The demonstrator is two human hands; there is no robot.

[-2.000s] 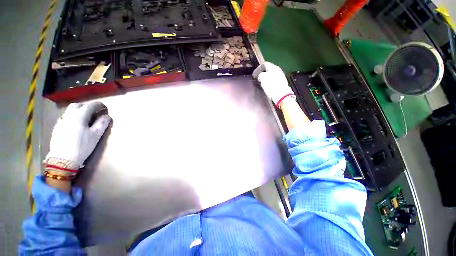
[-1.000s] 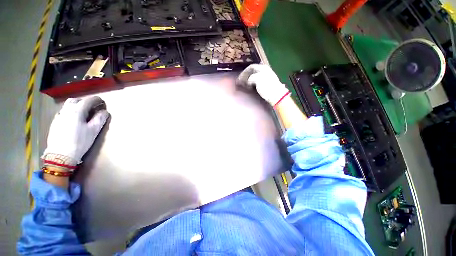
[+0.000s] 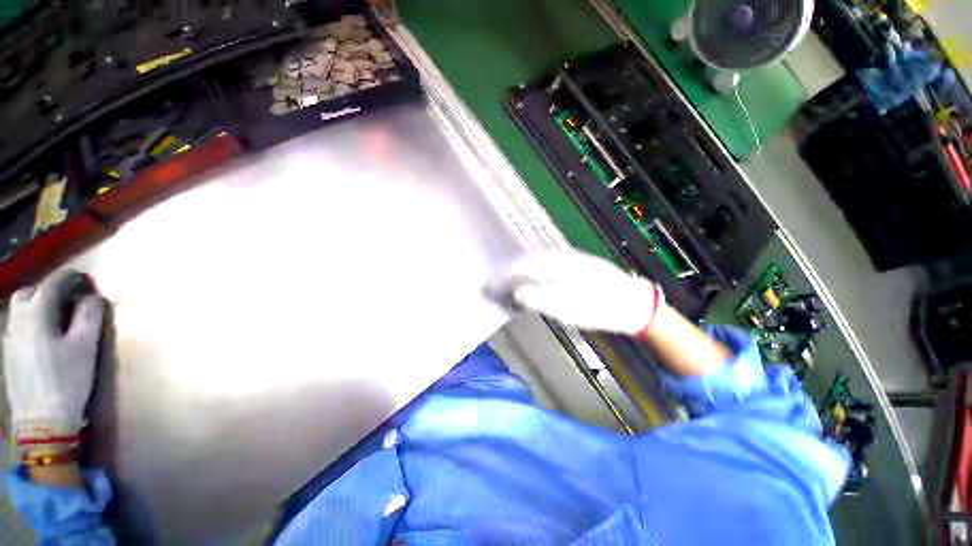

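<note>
The shiny metal bench top [image 3: 277, 288] lies in front of me, with bright glare over its middle. My left hand [image 3: 51, 357], in a white knit glove, rests at its left edge, thumb apart from the fingers and nothing seen in it. My right hand [image 3: 581, 290], also gloved, is at the right edge near my body. Its fingers point left over the metal and are blurred; whether it holds anything cannot be told.
A black plate [image 3: 117, 59] lies over bins at upper left. One bin holds flat metal pieces [image 3: 336, 66]. Right of the bench, a green conveyor [image 3: 469, 43] bears a black carrier [image 3: 682, 176] with boards, and loose circuit boards [image 3: 783, 309]. A fan [image 3: 746, 21] stands beyond.
My view has turned right, so bench and bins appear shifted left. My right hand has moved from the bench's far right area back toward my body. My left hand stays at the left edge.
</note>
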